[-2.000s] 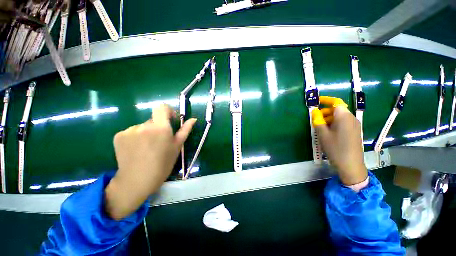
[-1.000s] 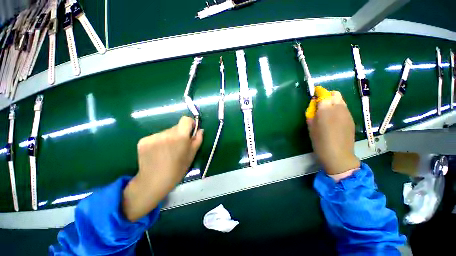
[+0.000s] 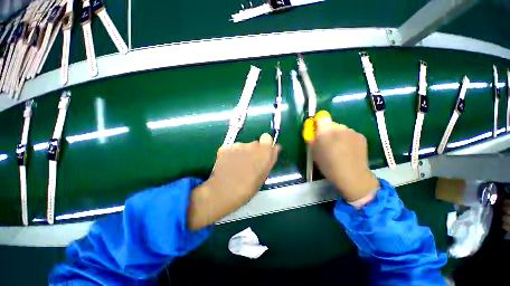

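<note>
My left hand (image 3: 243, 174) is bare, its thumb and index fingertips closed on the lower strap of a watch (image 3: 278, 103) that stands edge-on on the green conveyor belt (image 3: 184, 151). A pale watch lying back up (image 3: 242, 106) slants just left of it, its lower strap passing behind my left hand. My right hand (image 3: 342, 159), with yellow finger cots, pinches another pale-strapped watch (image 3: 308, 92) around its middle; that watch is turned on edge and my fingers hide its head. Face-up watches lie to the right (image 3: 378, 101) and left (image 3: 54, 148).
Pale guide rails (image 3: 223, 55) edge the belt. A watch pile (image 3: 33, 42) is at the upper left, and a single watch (image 3: 279, 4) is on the far bench. A crumpled white piece (image 3: 247, 243) lies on the near bench. A plastic bag (image 3: 470, 232) and small box (image 3: 452, 191) are at right.
The belt's watches have shifted right. The watch my right hand held now lies released, face up. My right hand has moved left to another watch; my left hand has moved right to another.
</note>
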